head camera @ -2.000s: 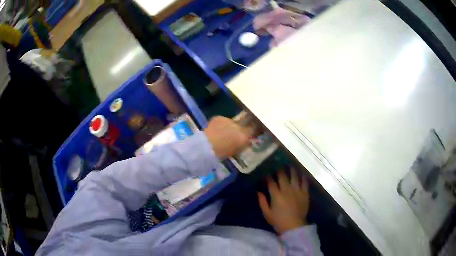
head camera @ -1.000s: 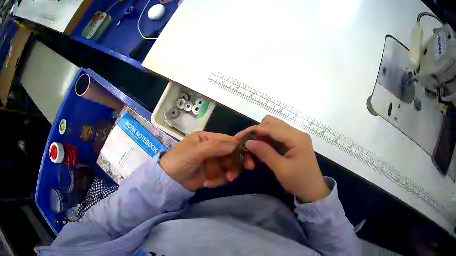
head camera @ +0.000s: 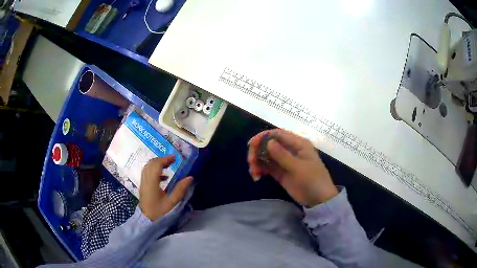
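My right hand (head camera: pixel 298 167) is at the front table edge, thumb and fingers closed on a small dark metal item (head camera: pixel 263 148), likely a bobbin case, mostly hidden by the fingers. My left hand (head camera: pixel 159 188) is over the blue bin, fingers apart and empty, in front of the notebook (head camera: pixel 137 152). A small cream drawer (head camera: pixel 166 116) sticks out under the table's left corner, with several bobbins (head camera: pixel 199 105) and a green piece (head camera: pixel 222 111) in it.
The blue bin (head camera: pixel 48 172) at left holds a red-and-white jar (head camera: pixel 60 154), a pinkish-brown cylinder (head camera: pixel 104 93) and a checked cloth (head camera: pixel 107 212). The white table (head camera: pixel 293 47) bears a printed scale (head camera: pixel 314 125). The sewing machine (head camera: pixel 464 62) stands at right. A blue tray (head camera: pixel 128 34) lies top left.
My left hand has let go of the metal item and moved left and down to the bin. My right hand still holds the item in nearly the same place.
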